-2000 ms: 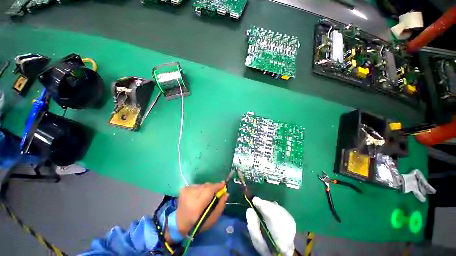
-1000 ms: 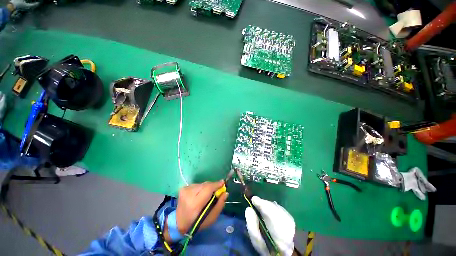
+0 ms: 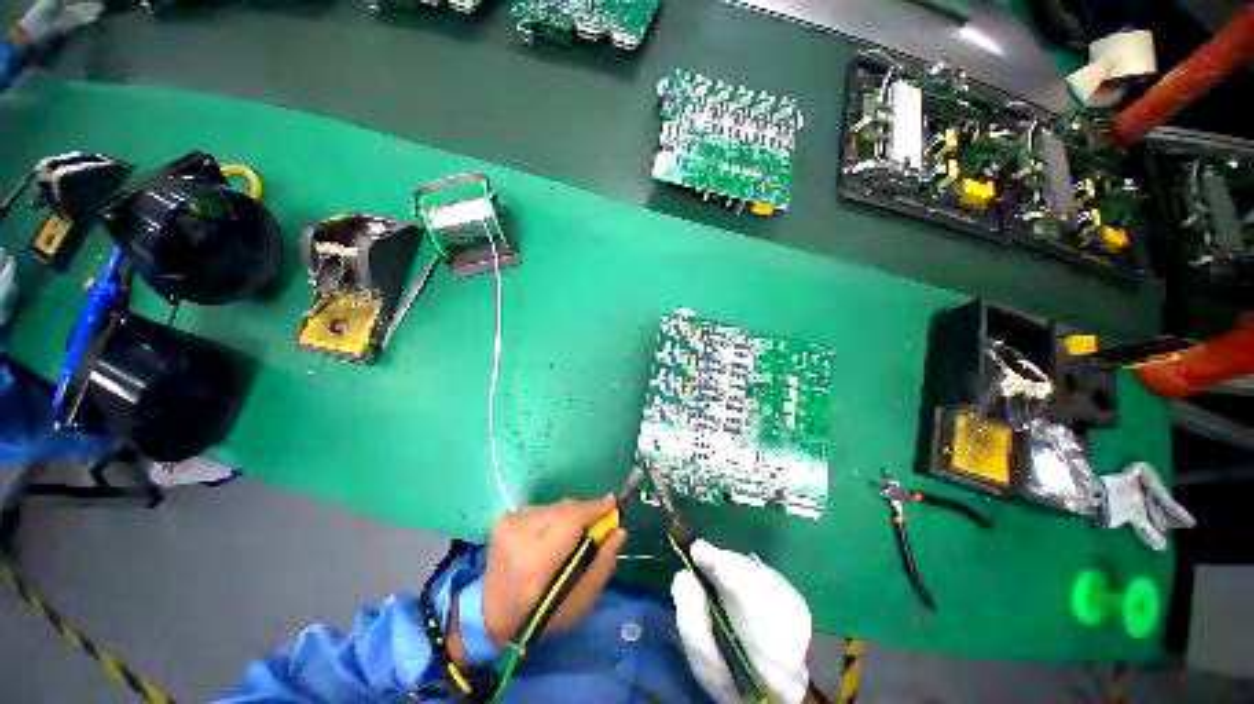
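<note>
A green circuit board (image 3: pixel 739 413) with rows of silvery joints lies on the green mat in front of me. My left hand (image 3: pixel 547 567), bare, holds a yellow-and-black soldering iron (image 3: pixel 593 538) with its tip at the board's lower left corner. My right hand (image 3: pixel 744 622), in a white glove, holds a second soldering iron (image 3: pixel 689 552), its tip close to the first at the same corner. White solder wire (image 3: pixel 497 371) runs from the reel (image 3: pixel 464 216) down to my left hand. Whether the tips touch each other is too small to tell.
Left: an iron stand with sponge (image 3: pixel 341 325) and two black round cups (image 3: pixel 193 227). Right: side cutters (image 3: pixel 908 525), a black iron stand (image 3: pixel 982 399), a crumpled white glove (image 3: pixel 1144 506) and a green spool (image 3: pixel 1115 602). Beyond, a conveyor (image 3: pixel 550 131) carries boards and black trays; a gloved hand shows upper left.
The boards and trays on the conveyor have shifted slightly left. Another person's gloved hand has come into view at the upper left. My hands and both irons have hardly moved.
</note>
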